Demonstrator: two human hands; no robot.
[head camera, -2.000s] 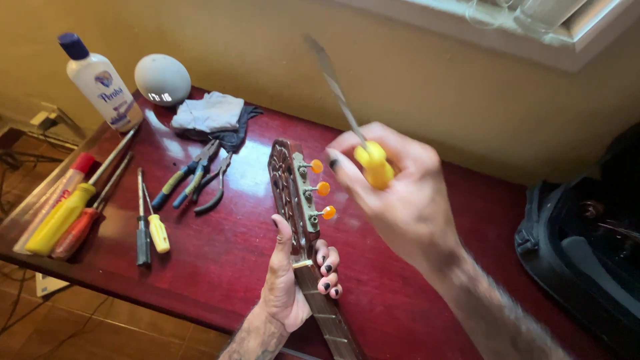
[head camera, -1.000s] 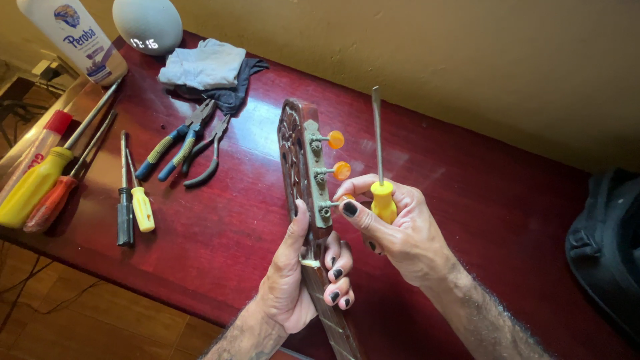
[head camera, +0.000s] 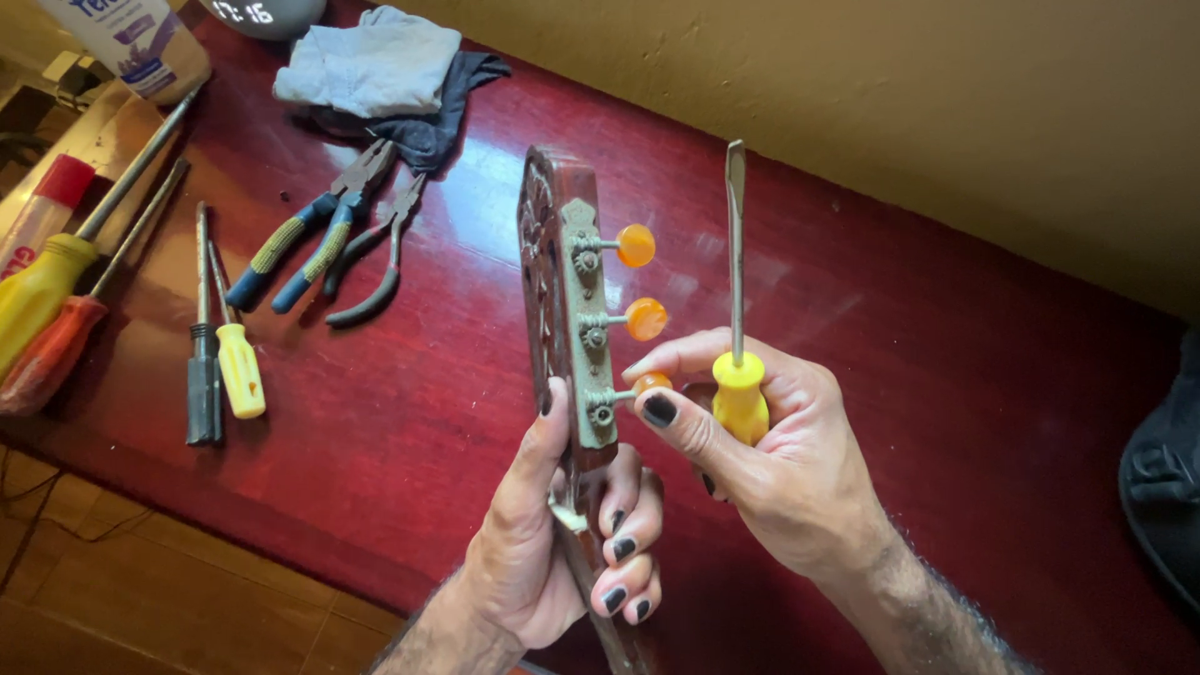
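Note:
My left hand is wrapped around the neck of a stringed instrument just below its wooden headstock, which stands upright and shows its side. A metal tuning machine plate with gears runs along that side, with orange tuning pegs sticking out to the right. Thumb and forefinger of my right hand pinch the lowest peg. The same hand holds a yellow-handled flathead screwdriver in its palm, blade up and clear of the headstock.
On the red wooden table at left lie combination pliers, smaller pliers, a small yellow screwdriver, a black-handled one and larger screwdrivers. Folded cloths, a bottle and a round clock stand behind. A black bag is at right.
My right hand has come down from above right of the headstock to the lowest peg, keeping the screwdriver. My left hand still holds the neck. The view has moved closer.

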